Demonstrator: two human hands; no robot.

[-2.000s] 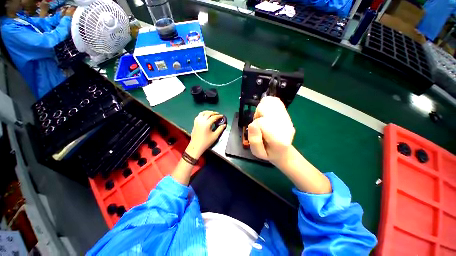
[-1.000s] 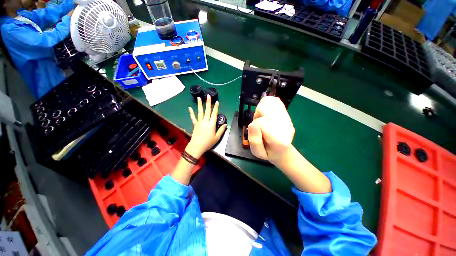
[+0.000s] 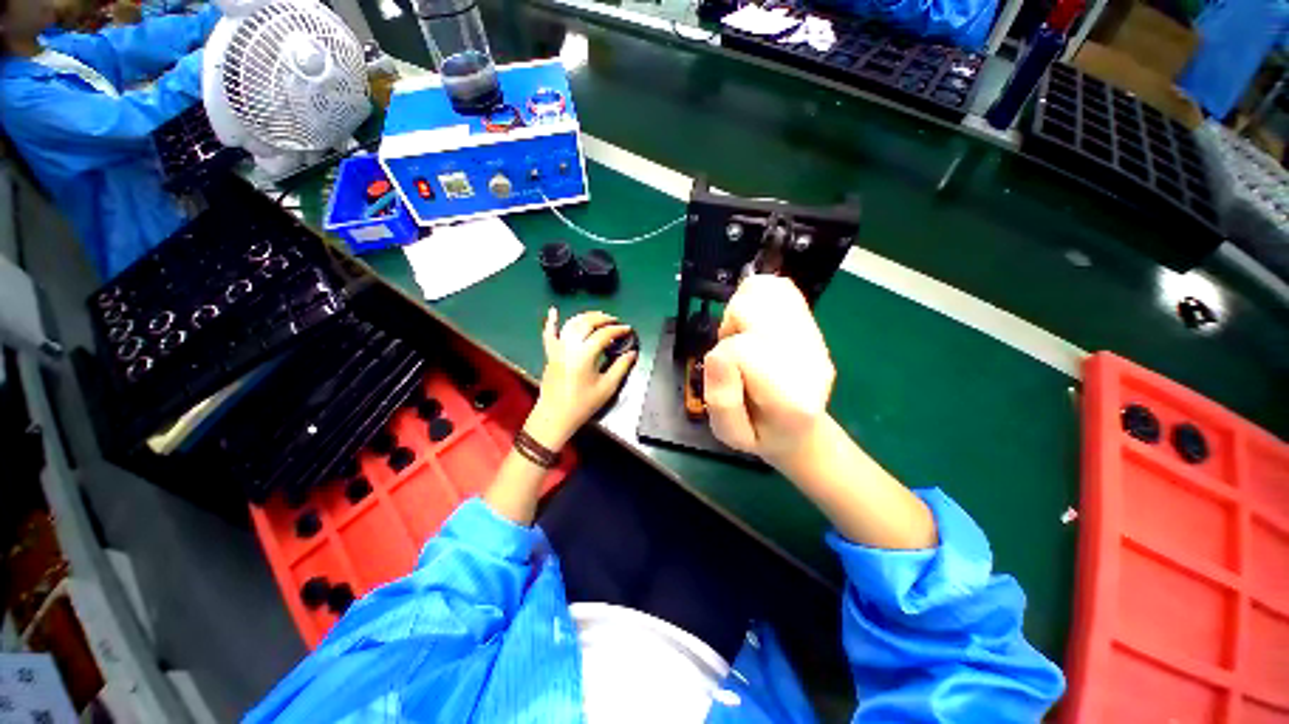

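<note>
The black hand press (image 3: 768,234) stands upright on its dark flat base on the green bench. My right hand (image 3: 768,365) is closed in a fist at the front of the press, around its handle, which the fist hides. An orange bit of the fixture (image 3: 694,386) shows beside the fist. My left hand (image 3: 577,371) is left of the press, its thumb and fingers around a black round part (image 3: 621,344) at the bench edge. Two more black round parts (image 3: 578,269) stand together on the bench beyond my left hand.
A blue control box (image 3: 485,146) with a thin hose, a blue parts bin (image 3: 365,207) and a paper slip (image 3: 464,256) lie behind. Black trays (image 3: 212,304) are at left over a red tray (image 3: 400,488). Another red tray (image 3: 1187,552) is at right. A person in blue (image 3: 99,135) sits beyond a fan (image 3: 287,78).
My left hand was around the black part, then spread flat with fingers stretched towards the two black parts, and now its fingers are curled around the part again. My right hand has stayed in place.
</note>
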